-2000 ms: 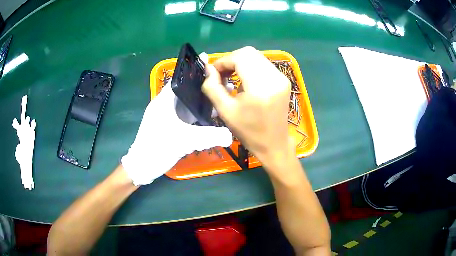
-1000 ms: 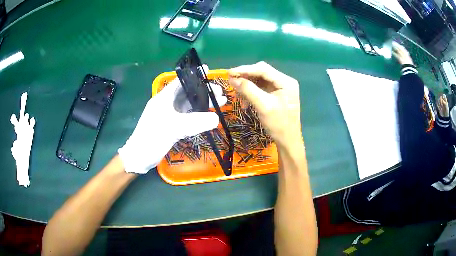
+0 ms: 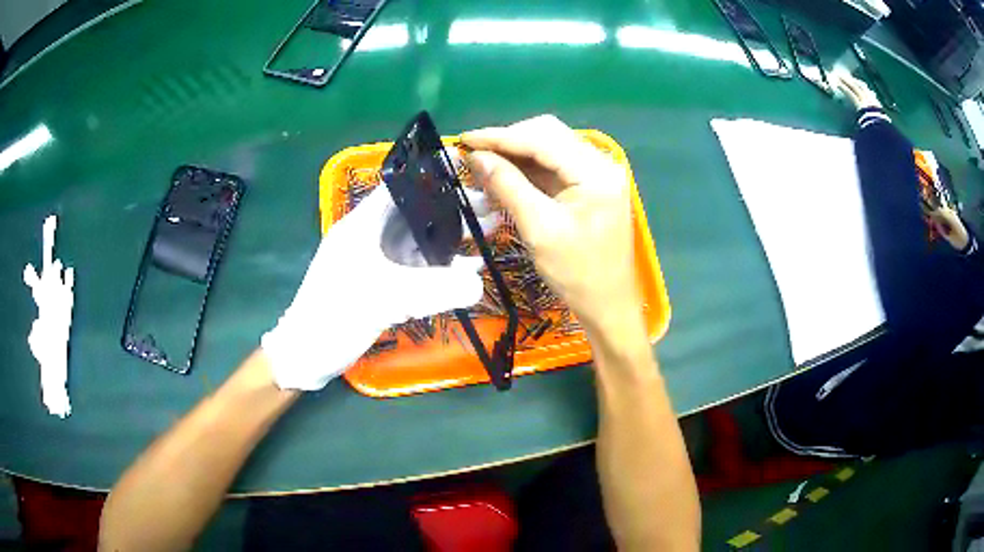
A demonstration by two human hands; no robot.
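My left hand [image 3: 361, 280], in a white glove, grips a black phone middle frame [image 3: 424, 194], held tilted on edge above the orange parts tray [image 3: 432, 380]. The open window end of the frame points down toward me. My bare right hand [image 3: 556, 205] is at the frame's upper right edge, thumb and forefinger pinched together. A tiny dark bit shows at the fingertips, probably a small slim part [image 3: 464, 147]. Many loose dark, silvery and coppery slim parts are heaped in the tray beneath both hands.
Another phone frame [image 3: 183, 264] lies to the left, beside a white spare glove [image 3: 50, 323]. More frames [image 3: 324, 38] lie at the back. A large white sheet [image 3: 804, 226] lies right. A person's dark sleeve [image 3: 906, 216] reaches over the belt there. A red stool [image 3: 466, 522] is below.
Against one second ago, my right fingertips have moved left to the held frame's edge. The far frame has shifted left. The other person's arm came into view on the right after the first frame.
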